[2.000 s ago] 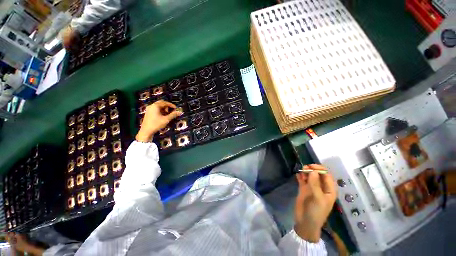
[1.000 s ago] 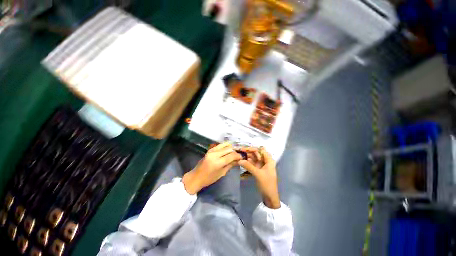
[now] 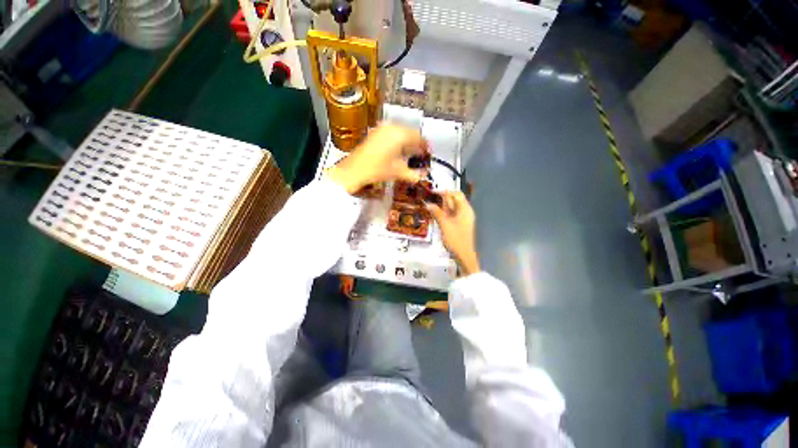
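Note:
My left hand (image 3: 378,160) is over the press base (image 3: 370,236), slightly blurred, with a small dark housing (image 3: 419,162) at its fingertips. My right hand (image 3: 457,226) is at the right side of the orange-copper press fixtures (image 3: 409,221). Its thumb and fingers close on a small dark piece (image 3: 433,199), partly covered by the fingers, at the fixtures' edge. My left hand partly hides the upper fixture area. The gold-coloured press head (image 3: 348,112) stands above and left of the fixtures.
The carrier sheet stack (image 3: 157,197) is at left, with a pale label card (image 3: 140,293) and a black blister tray (image 3: 96,376) below it. A control box (image 3: 278,44) and yellow tube (image 3: 269,51) are beside the press head. A black cable (image 3: 446,164) lies right of the fixtures.
My view has turned to the press. My hands were together around a dark piece in front of the base; now they are apart over the fixtures, my left further forward.

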